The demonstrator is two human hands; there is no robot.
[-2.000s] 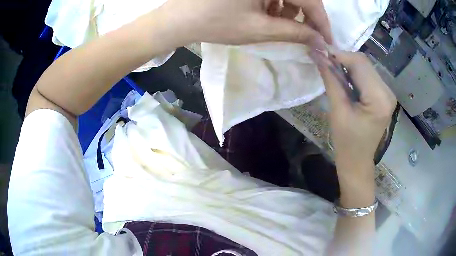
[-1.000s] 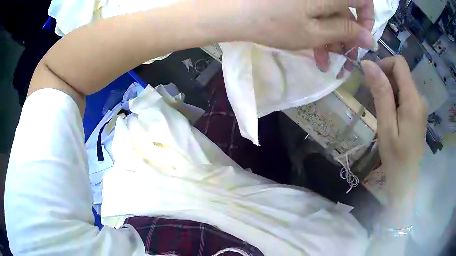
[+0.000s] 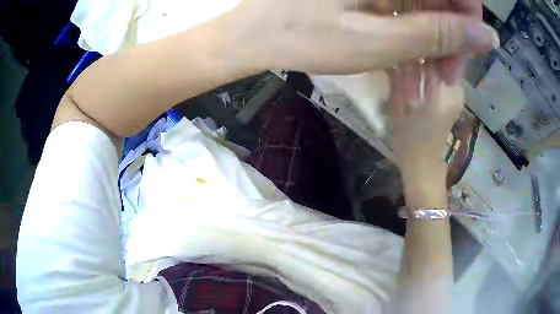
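My left hand [image 3: 399,40] reaches across the top, blurred and cut by the top edge, its fingers over those of my right hand [image 3: 427,116]. My right hand is also blurred, its fingertips partly hidden, with a bracelet at the wrist. A small piece of white cloth [image 3: 362,95] shows under my left hand, blurred; I cannot tell whether either hand grips it. A slim dark tool, probably the thread snips [image 3: 536,202], lies on the pale table at the right.
A large cream-white garment bundle [image 3: 221,208] covers my lap over dark red plaid cloth [image 3: 212,291]. More white cloth [image 3: 178,18] lies at the upper left. A blue bin [image 3: 132,142] with white pieces is at the left. Grey machine parts [image 3: 522,67] stand at the upper right.
The dark tool has left my right hand and a similar one now shows on the table. The hanging white cloth is mostly out of sight. My hands have come together and overlap.
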